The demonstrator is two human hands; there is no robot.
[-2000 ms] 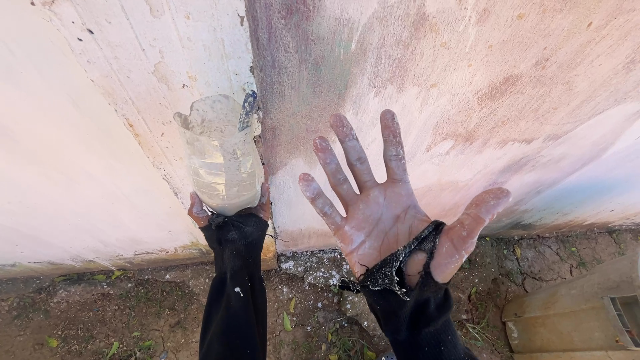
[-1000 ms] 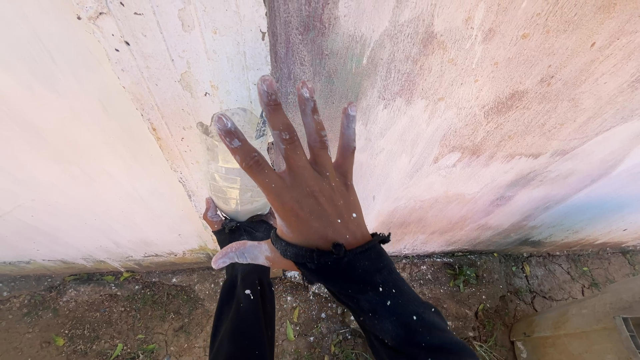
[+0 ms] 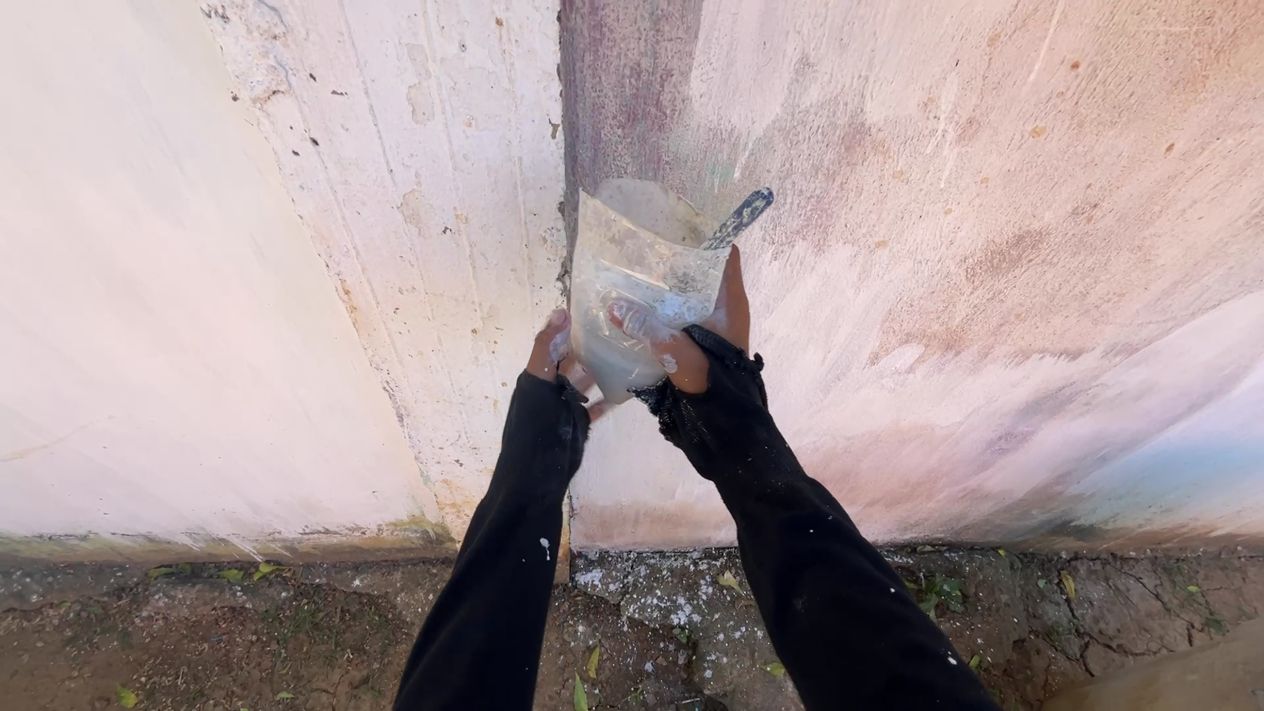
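Note:
A translucent, cut-open plastic container (image 3: pixel 632 267) with whitish material inside is between my two hands, tilted, in front of the wall. My left hand (image 3: pixel 555 355) supports its lower left side, with some fingers hidden beneath it. My right hand (image 3: pixel 691 341) grips the right side, thumb across the front and fingers behind. A dark, paint-spotted handle (image 3: pixel 741 217) sticks out over the container's upper right rim; the tool's other end is hidden inside. White smears cover my fingers, and both black sleeves carry white specks.
A painted wall (image 3: pixel 938 296) in pinks and purples stands right of a vertical edge, with a chipped whitish strip (image 3: pixel 415 197) and pale wall (image 3: pixel 148 296) to the left. Below lies soil (image 3: pixel 296 642) with leaves and white spatter. A beige object (image 3: pixel 1185 671) shows at the lower right corner.
My right hand, spread and holding nothing in both earlier frames, now grips the container. The container has moved right and is tilted, still in my left hand.

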